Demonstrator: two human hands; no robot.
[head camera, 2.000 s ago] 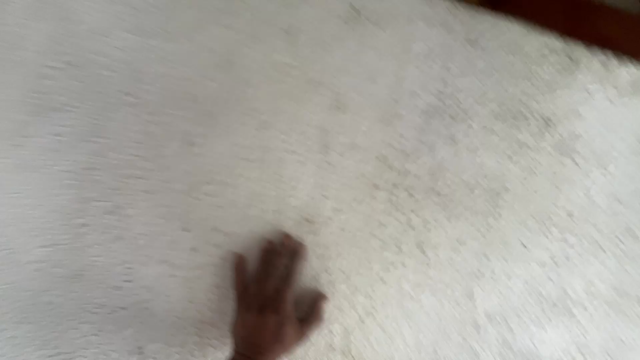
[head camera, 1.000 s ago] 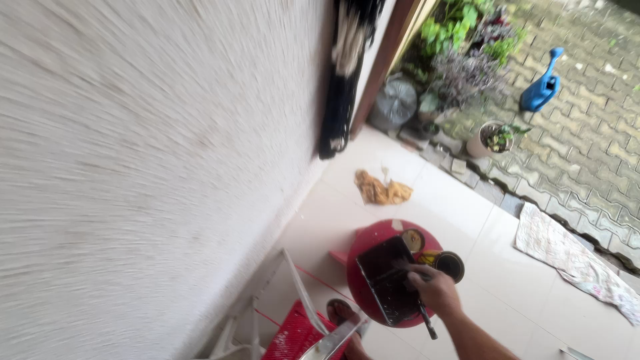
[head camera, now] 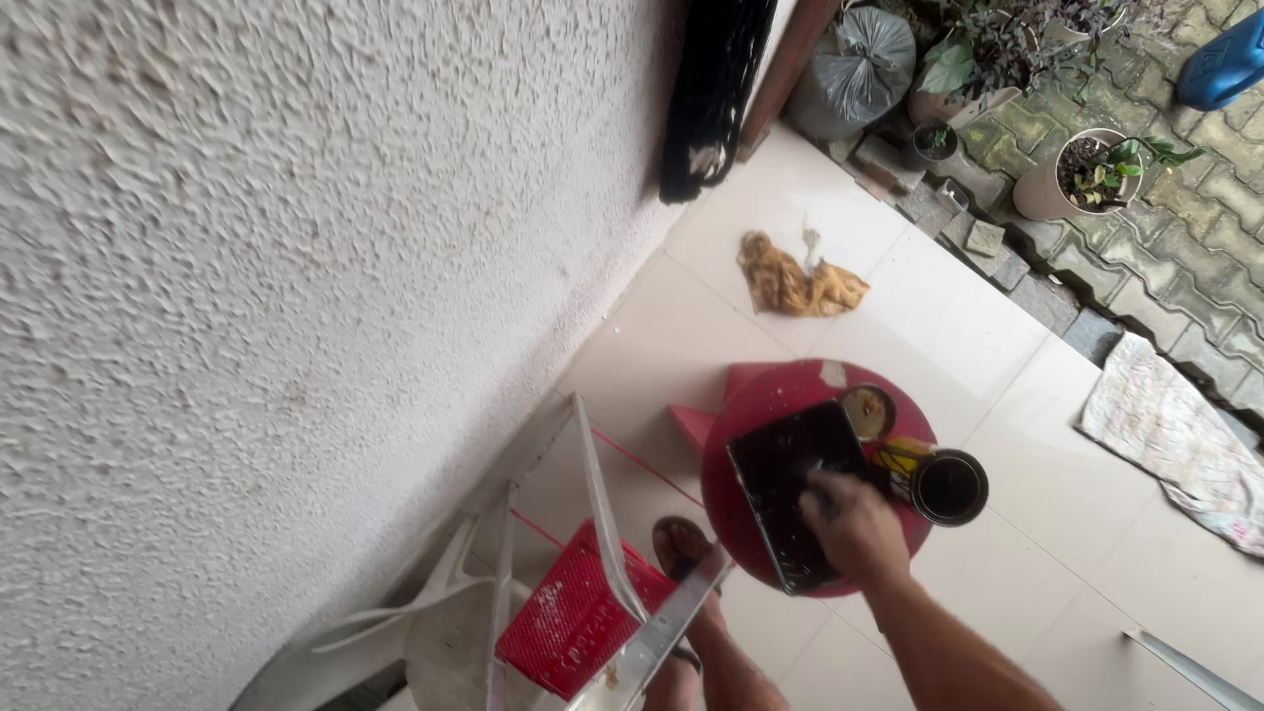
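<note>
My right hand is blurred over a black paint tray, its fingers closed around a dark handle; the tool's working end cannot be made out. The tray holds dark paint and rests on a round red stool. Beside it on the stool stand an open can with pale contents, a yellow-labelled item and an open can of dark paint near the stool's edge. My left hand is out of view. Black paint covers a vertical strip by the textured white wall.
A metal stepladder with a red step stands below, near a white plastic chair and a person's sandalled foot. A stained cloth and a patterned cloth lie on the tiles. Potted plants line the paving.
The view has swung from the wall, where a hand showed two seconds ago, down to the floor and stool. Since one second ago my right hand has shifted over the tray.
</note>
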